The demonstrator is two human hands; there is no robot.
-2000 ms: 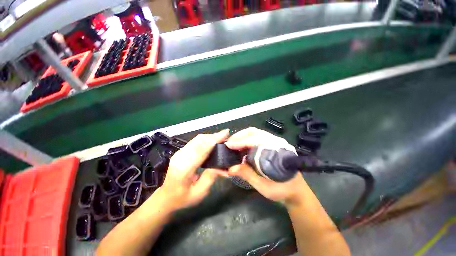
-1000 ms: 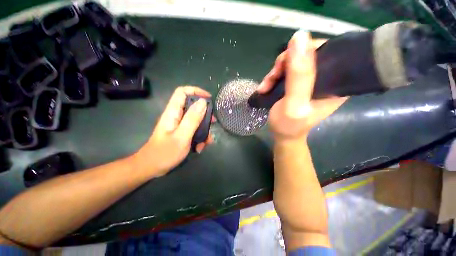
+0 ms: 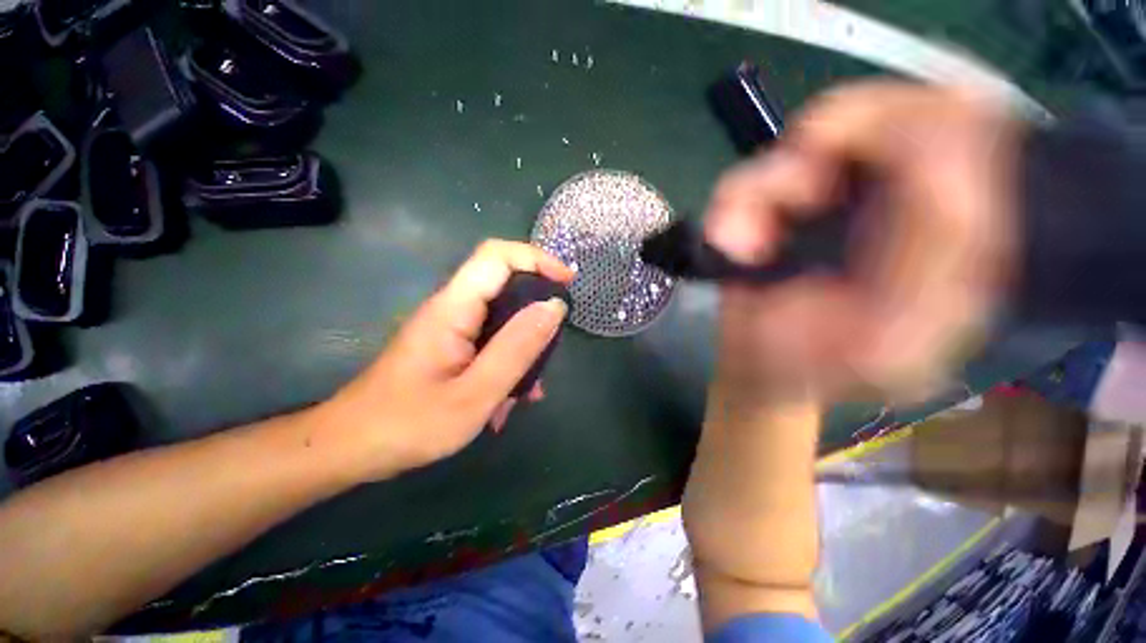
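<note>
My left hand (image 3: 452, 358) grips a black housing (image 3: 519, 314) by its edges at the left rim of the screw dish; the fingers cover much of it. My right hand (image 3: 867, 239), blurred, is closed around the black electric screwdriver (image 3: 1081, 226). The screwdriver's dark nose points left, at the right part of the dish; I cannot tell if it touches. The round silver-grey screw dish (image 3: 597, 283) has a dotted surface with small shiny screws massed on its upper part.
Several black housings (image 3: 123, 189) with grey rims lie at left, one (image 3: 69, 427) apart nearer me. A black part (image 3: 748, 107) lies beyond the dish. Tiny pale screws (image 3: 496, 99) are scattered on the green worktop (image 3: 415, 163). The worn bench edge (image 3: 503, 534) curves across the bottom.
Since one second ago, the left hand and housing show slightly further right, close against the dish. The screwdriver's rear now runs out towards the right edge. A black part beyond the dish has come into view.
</note>
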